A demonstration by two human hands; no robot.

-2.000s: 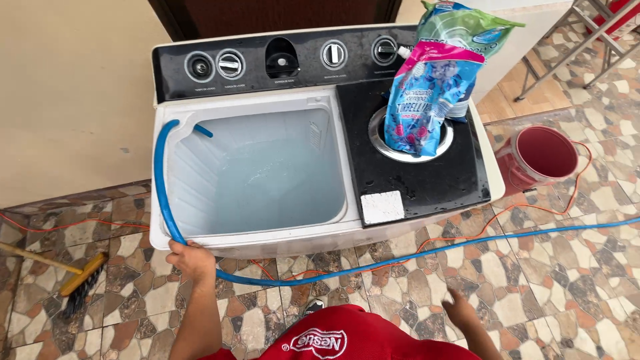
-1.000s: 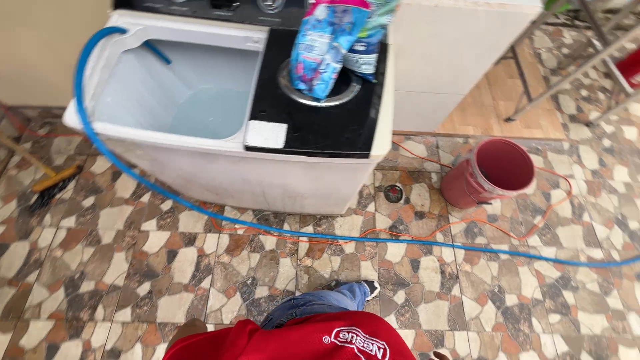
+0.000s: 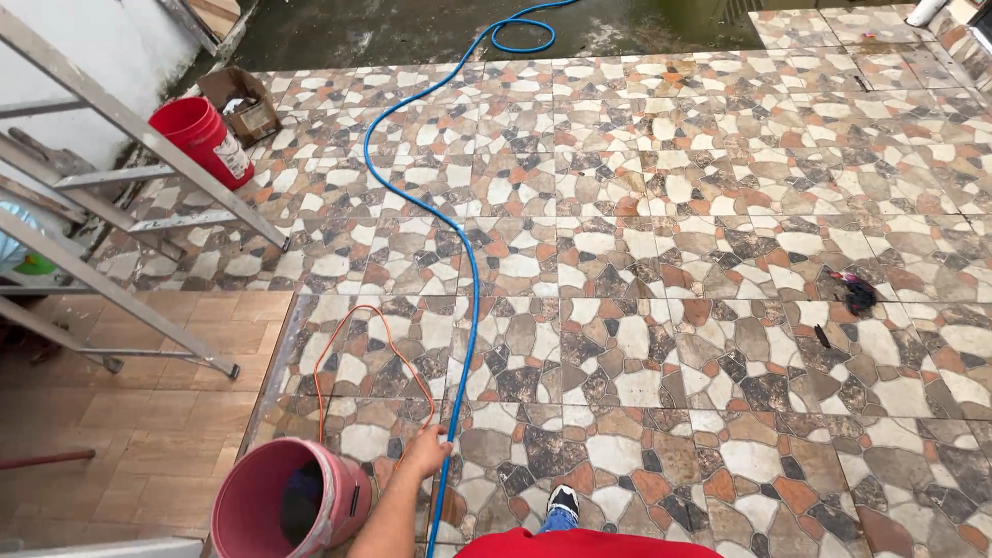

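Observation:
My left hand [image 3: 428,451] is at the lower middle of the head view, over the patterned floor, beside the blue hose [image 3: 474,310]. Its fingers are loosely curled and nothing is seen in them; whether it touches the hose cannot be told. Just left of that arm stands a pink bucket [image 3: 346,496] with something dark inside. An orange cord [image 3: 372,308] loops on the floor beyond the bucket and passes near the hand. From the bottom edge the hose winds away to a small coil on dark concrete. My right hand is out of view.
A metal ladder [image 3: 167,159] stands at the left, partly on a wood-look floor [image 3: 178,403]. Behind it are a red bucket [image 3: 194,136] and an open cardboard box [image 3: 252,116]. A dark clump [image 3: 859,294] lies on the tiles at the right. My shoe [image 3: 564,502] shows below.
The view has swung right, away from the washing machine, which is out of view. My left hand, at the machine's front edge two seconds ago, is now beside the hose and pink bucket.

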